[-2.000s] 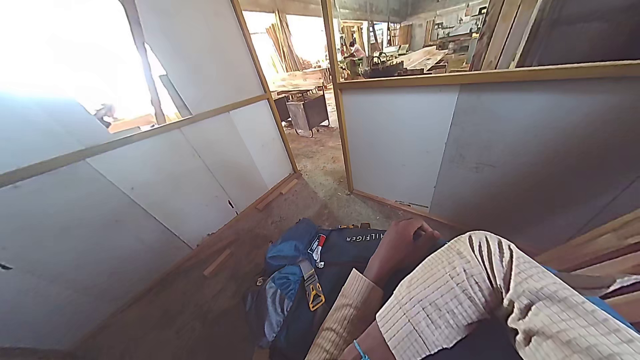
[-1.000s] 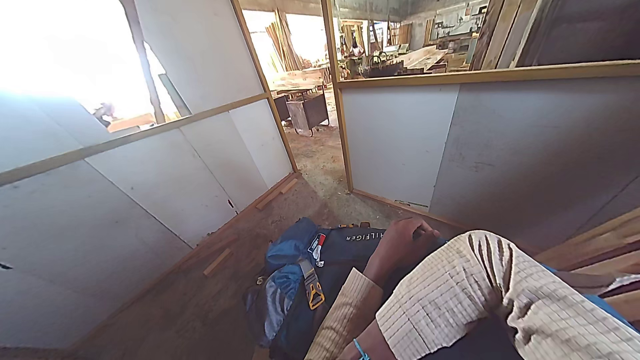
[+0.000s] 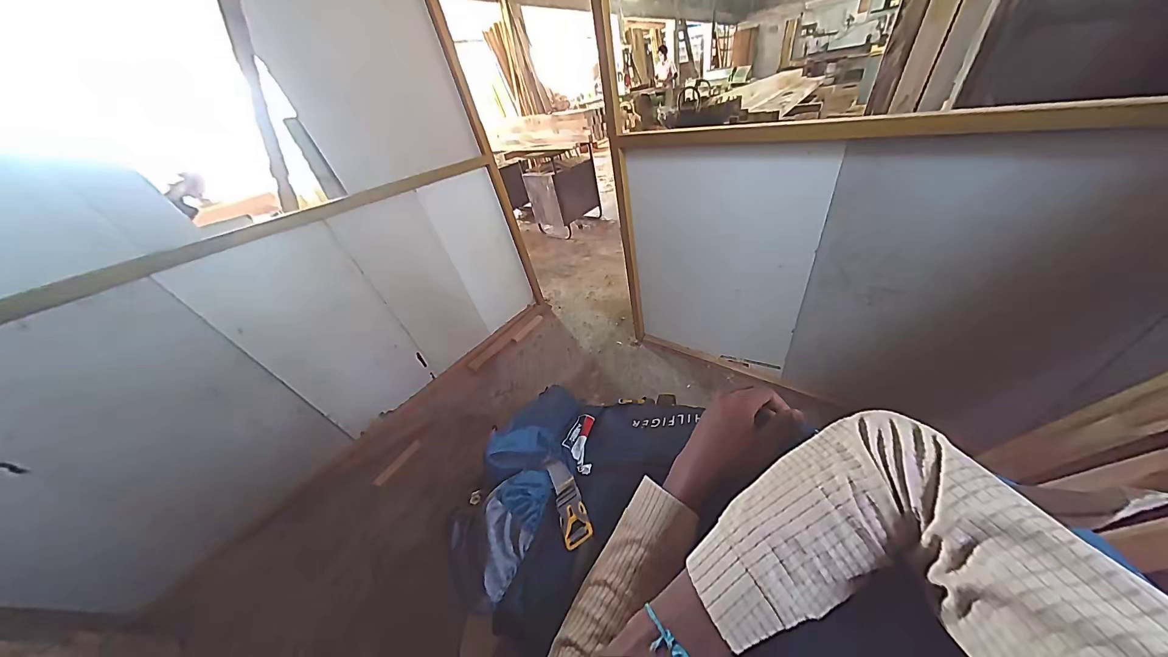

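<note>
My left hand (image 3: 748, 424), fingers curled, rests at the top right of a dark blue and black backpack (image 3: 630, 452), near my bent right elbow. The hand partly covers the bag's lettering, and whether it grips anything is hidden. A grey strap with a yellow buckle (image 3: 576, 527) lies across the bag. My right arm, in a light checked sleeve (image 3: 803, 529), folds back across my left forearm, with a light blue cord bracelet (image 3: 664, 631) near the bottom edge. My right hand is out of view.
White panel partitions (image 3: 721, 228) with wooden frames stand left and right of an open gap. Small wood strips (image 3: 398, 463) lie on the floor. Boards (image 3: 1086, 438) are at the right. Beyond the gap are a metal-sided table (image 3: 561, 196), stacked timber and a distant person (image 3: 663, 66).
</note>
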